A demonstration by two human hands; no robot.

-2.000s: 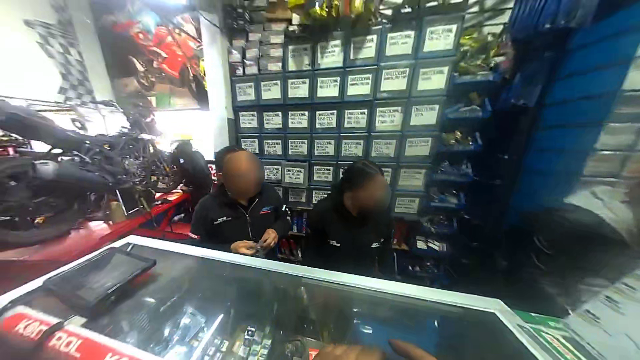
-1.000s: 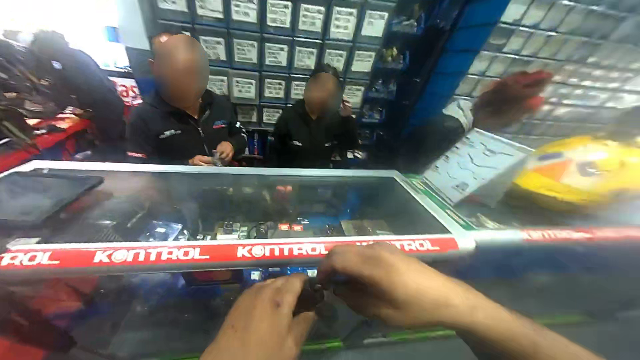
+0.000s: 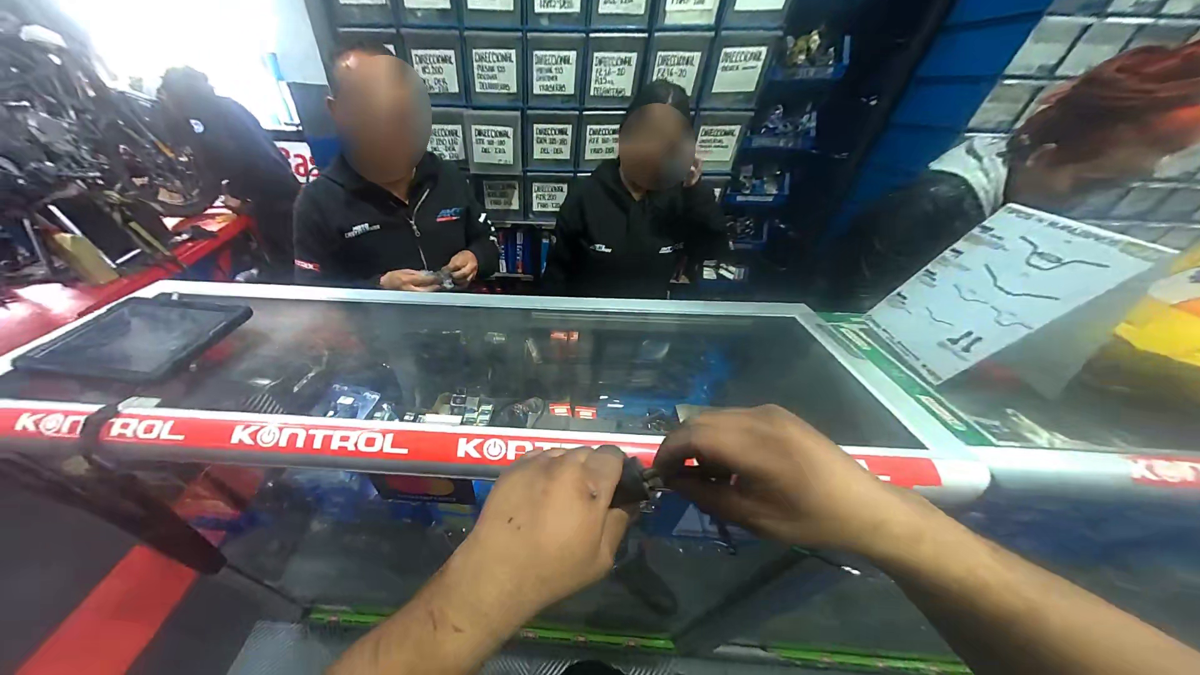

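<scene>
My left hand [image 3: 562, 511] is closed around a small dark part [image 3: 633, 483], whose exact kind I cannot tell, just in front of the counter's edge. The fingertips of my right hand [image 3: 741, 469] pinch a small piece at the right end of that part, and both hands nearly meet there. Behind them runs the red and white front rail [image 3: 319, 439] of a glass display counter. Under the glass [image 3: 750, 375] lie small packaged parts [image 3: 459, 408]. My fingers hide much of what I hold.
A black tablet-like device [image 3: 136, 336] lies on the counter's left. Behind it are two people in black jackets [image 3: 398, 220], one handling a small object. Labelled drawers [image 3: 553, 70] fill the wall. A sheet with drawn handlebars [image 3: 1012, 286] stands right, near another person; motorcycles [image 3: 84, 141] are left.
Two seconds ago my hands were only partly in view at the bottom edge; now both are in front of the rail at the dark part. The view has tilted down and shifted.
</scene>
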